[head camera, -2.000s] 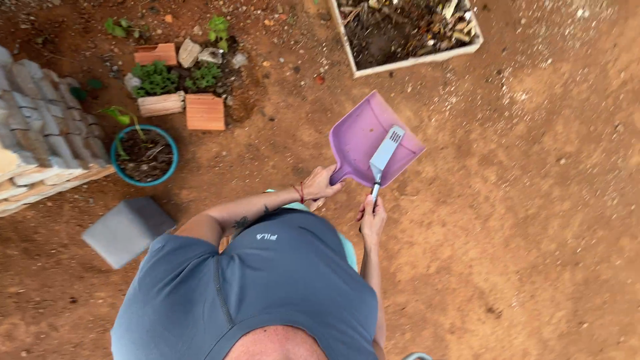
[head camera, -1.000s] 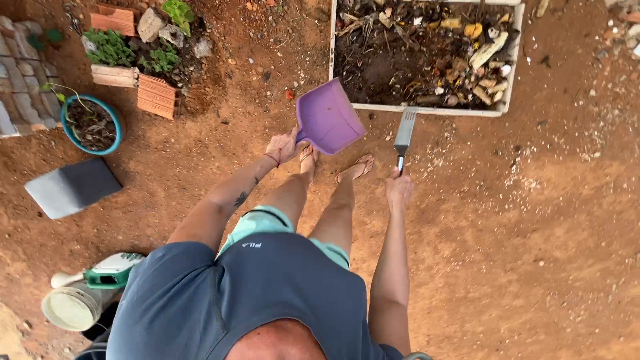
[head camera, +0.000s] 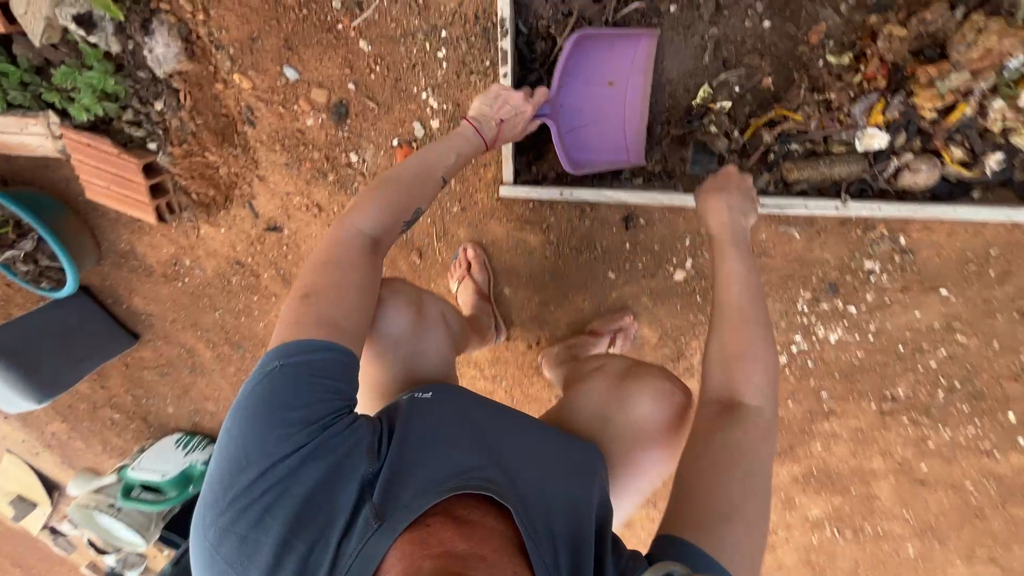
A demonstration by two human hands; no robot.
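Observation:
My left hand (head camera: 506,114) grips the short handle of a purple plastic dustpan (head camera: 606,100), which is over the left end of a white-edged bed (head camera: 596,194) of dark soil and food scraps. Closed in a fist, my right hand (head camera: 726,198) is at the bed's near edge. The spatula that it holds is mostly hidden; a small dark part, perhaps its blade (head camera: 703,159), shows just beyond the fist, against the scraps.
Hollow clay bricks (head camera: 116,174) edge green plants at the upper left. Below them are a blue-rimmed pot (head camera: 70,248) and a grey block-like object (head camera: 64,348). A green and white plastic container (head camera: 166,472) is at the lower left. My sandalled feet are before the bed.
The dustpan has moved from beside the bed to over its left end. My right hand has come up to the bed's edge, and the spatula's blade shows far less than before. The view is closer to the bed.

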